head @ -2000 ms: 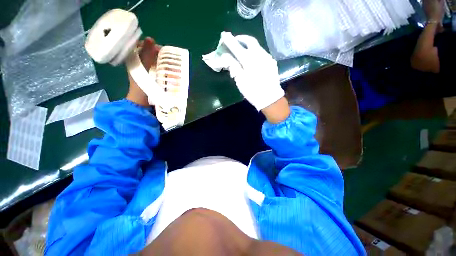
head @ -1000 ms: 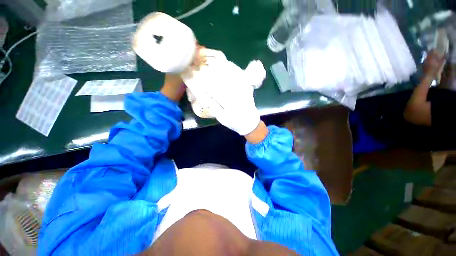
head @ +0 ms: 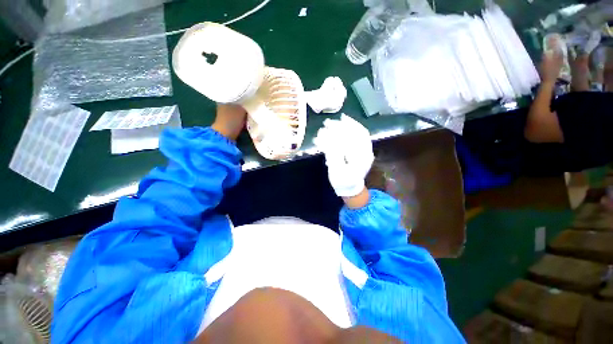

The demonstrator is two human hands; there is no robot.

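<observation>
A cream clip fan (head: 277,111) is on or just over the green bench in front of me, its slatted head side-on and its oval clip base (head: 218,60) up and to the left. My bare left hand (head: 232,118) is mostly hidden behind the fan and holds it from the left. My right hand (head: 346,153) wears a white knit glove and is right of the fan, apart from it, with fingers curled; whether it holds something is not clear. A small crumpled white cloth (head: 327,95) lies on the bench right of the slats.
Bubble bags (head: 101,57) and label sheets (head: 50,144) lie left. A clear bottle (head: 368,41), a grey-green block (head: 366,95) and a stack of plastic sleeves (head: 450,64) lie right. An open carton (head: 433,195) stands below. Another person's arm (head: 543,111) is far right.
My gloved right hand has come off the fan and moved right and toward me. The slatted head now shows, and the cloth lies apart from my glove.
</observation>
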